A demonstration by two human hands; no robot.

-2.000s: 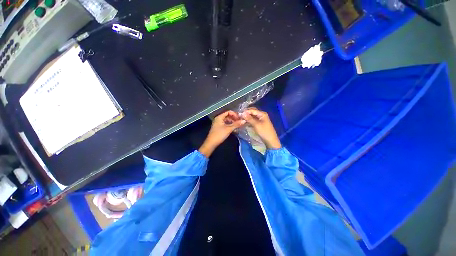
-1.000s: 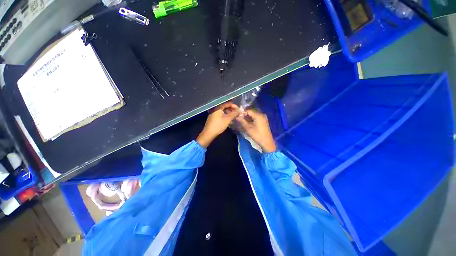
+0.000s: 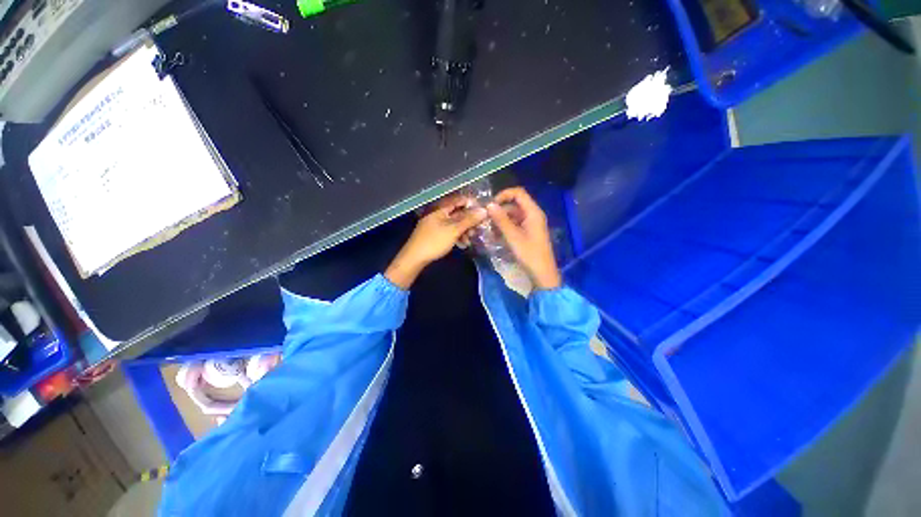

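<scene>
A crinkled clear plastic bag (image 3: 491, 242) hangs just below the bench edge, between my hands. My left hand (image 3: 441, 234) is closed on its upper part with the fingertips. My right hand (image 3: 527, 230) pinches the bag from the other side, its fingertips close to those of my left hand. The bag's lower part hangs behind my right hand. Whether anything small is in the bag or at the fingertips is too small to tell.
An electric screwdriver (image 3: 445, 91) hangs over the black mat, beside dark tweezers (image 3: 295, 136). Papers (image 3: 131, 167) lie at left, a green tool (image 3: 321, 5) at the top. A deep blue bin (image 3: 788, 303) stands right; pink-and-white headphones (image 3: 217, 382) sit in a tray lower left.
The view has shifted, so the mat items sit higher in the picture. The fingers have shifted on the bag, and more of it shows between my hands.
</scene>
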